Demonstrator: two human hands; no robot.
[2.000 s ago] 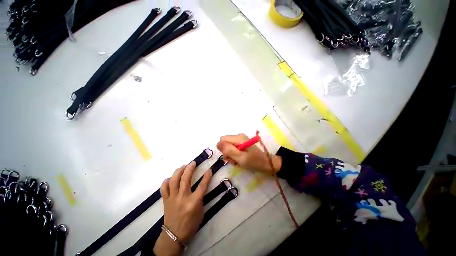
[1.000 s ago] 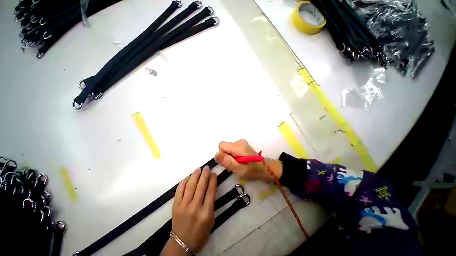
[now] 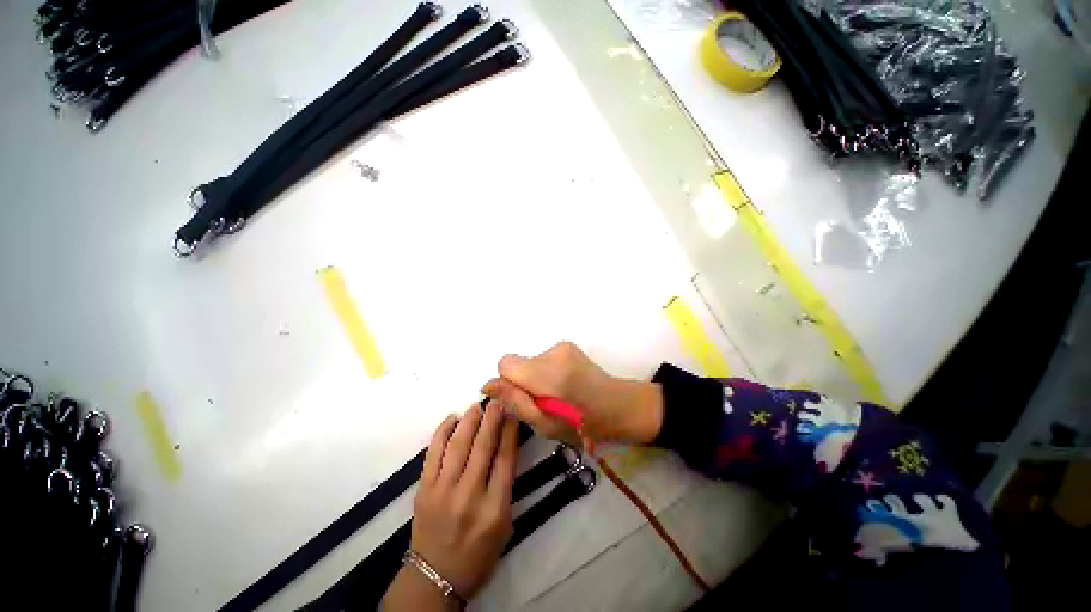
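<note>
My right hand (image 3: 562, 395) is closed around a red pen-like tool (image 3: 558, 411) whose reddish-brown cord (image 3: 652, 520) trails down to the right. Its tip is hidden by my fingers, at the upper end of a black strap (image 3: 347, 520). My left hand (image 3: 464, 496) lies palm down on the black straps with its fingers close together, pressing them to the table; its fingertips are beside my right fingers. Two more strap ends with silver rings (image 3: 581, 481) show to the right of my left hand.
A small strap group (image 3: 347, 120) lies at the upper left. Ringed strap bundles lie at the top left (image 3: 108, 54), lower left (image 3: 60, 514) and top right (image 3: 826, 72). A yellow tape roll (image 3: 739, 54), clear plastic scraps (image 3: 879, 221) and plastic-wrapped heap (image 3: 957, 84) are at the upper right.
My right hand has moved slightly left, and the red tool now tilts down to the right. The ring ends visible earlier near my right fingers are covered. My left hand has shifted little.
</note>
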